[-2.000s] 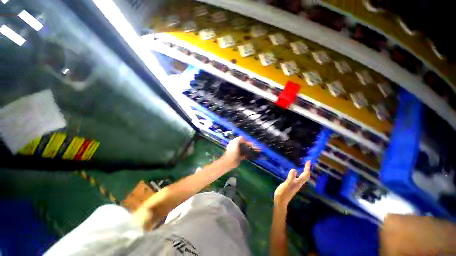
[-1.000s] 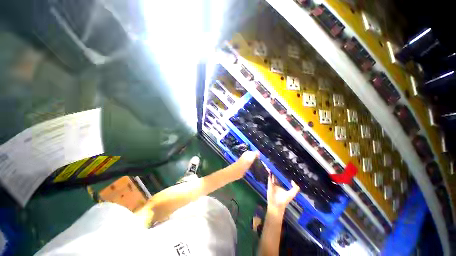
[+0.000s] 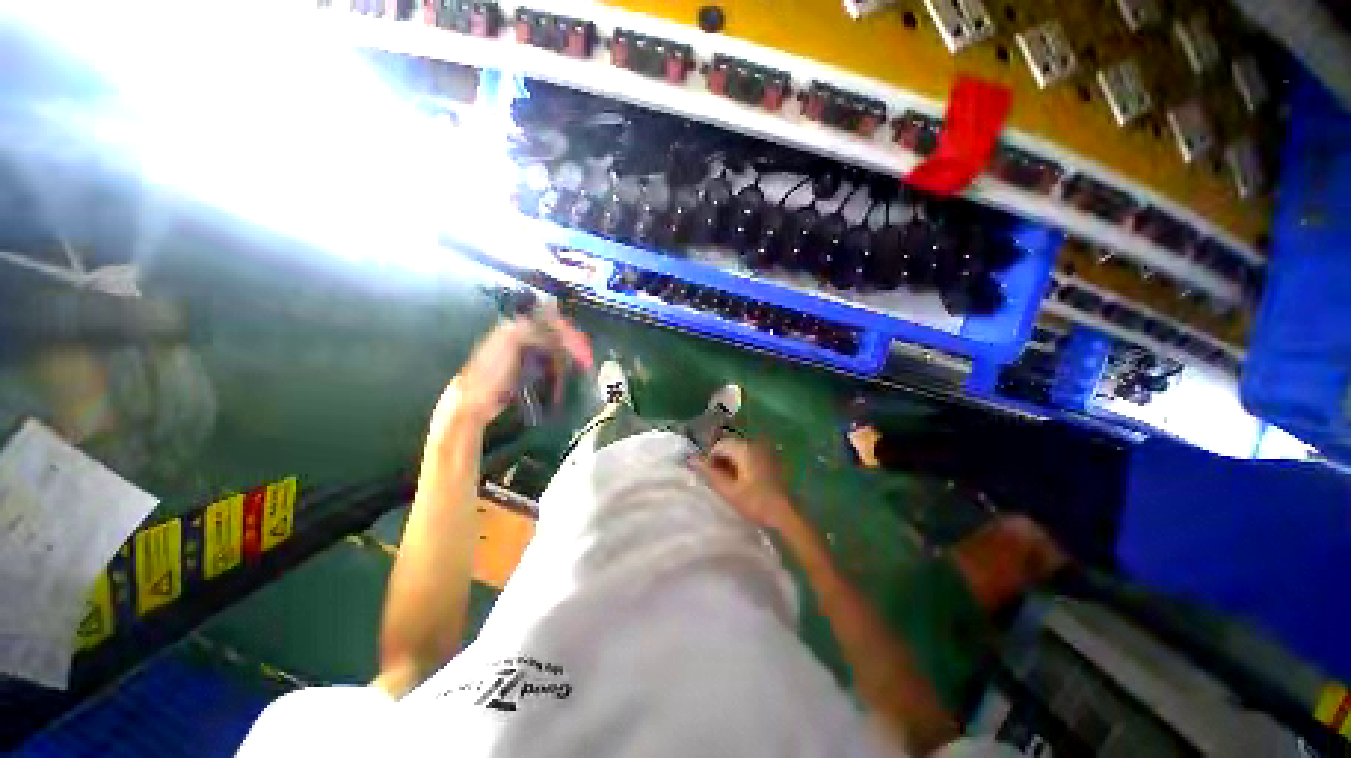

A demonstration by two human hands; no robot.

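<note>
My left hand is blurred in front of the rack's lower left part, below the bright glare. Dark and pinkish patches show at its fingers; I cannot tell if it holds something. My right hand is low in front of my shirt, fingers curled near the hem; whether it holds anything is hidden. A blue tray sits under the yellow socket board, apart from both hands. Black power adapters lie in it in a row, with thin black leads behind them.
Above the tray run the white front rail with red-and-black terminals, a red tag and white sockets. A lower blue tray holds dark items. A person in blue is at right. Paper and yellow labels are at left.
Both hands have left the tray's front edge. My left hand moved left and my right hand came back to my shirt. The view has turned, with the tray now more level.
</note>
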